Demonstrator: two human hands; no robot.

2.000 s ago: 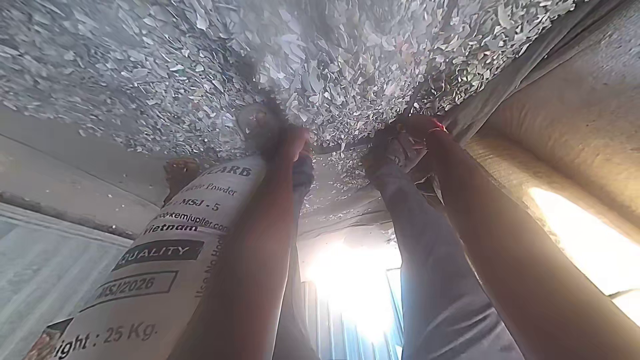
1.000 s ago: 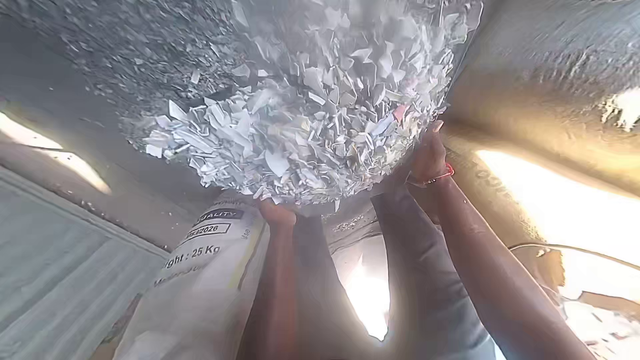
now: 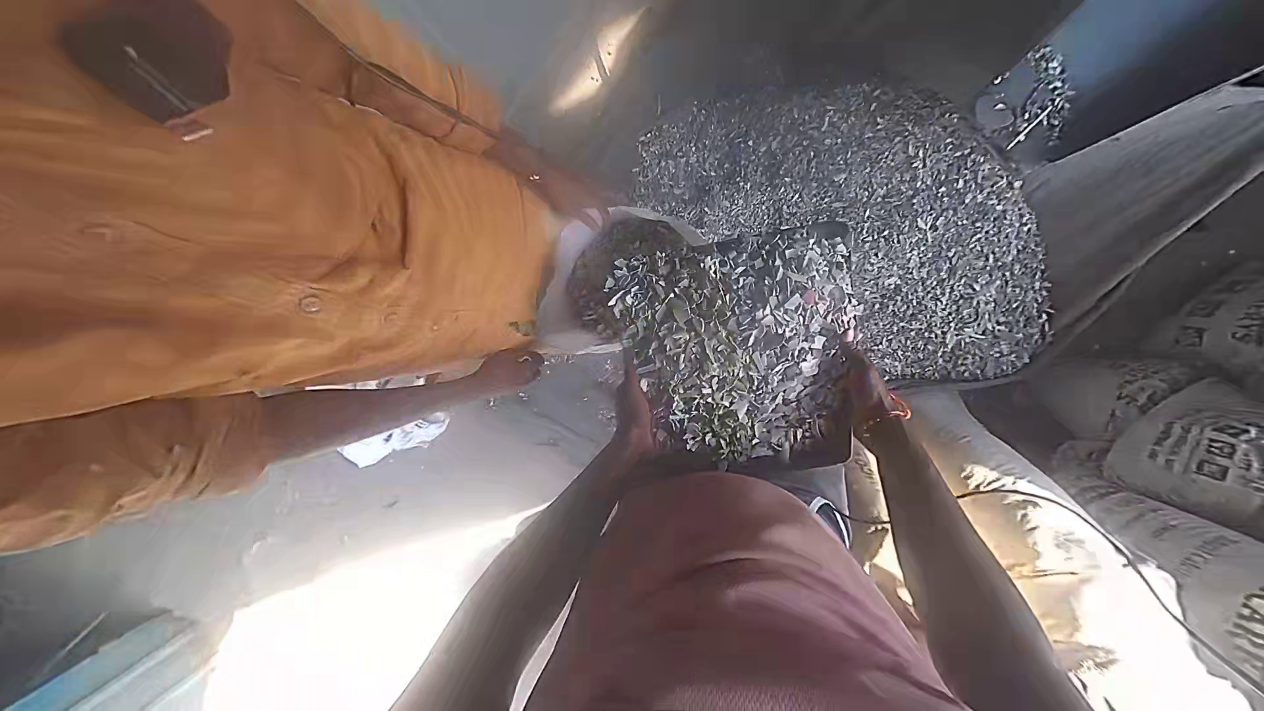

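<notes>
Between my two hands is a dark tray (image 3: 839, 449) heaped with pale shredded flakes (image 3: 736, 365). My left hand (image 3: 637, 410) grips its left side, and my right hand (image 3: 869, 390), with a red thread at the wrist, grips its right side. The tray's far left part reaches the mouth of a white sack (image 3: 568, 286), which a person in an orange shirt (image 3: 375, 237) holds with both hands. Darker material shows inside the sack's mouth. Beyond the tray lies a large pile of grey-white flakes (image 3: 938, 227).
Stacked printed sacks (image 3: 1185, 444) stand at the right, with a thin black cable (image 3: 1096, 523) running in front of them. A crumpled white scrap (image 3: 395, 439) lies on the floor (image 3: 395, 513) at the left. Strong sunlight falls on the lower left floor.
The loaded tray has moved away from the pile to the sack's mouth. The view has turned widely, and the person in orange is now in it. Both my hands still hold the load.
</notes>
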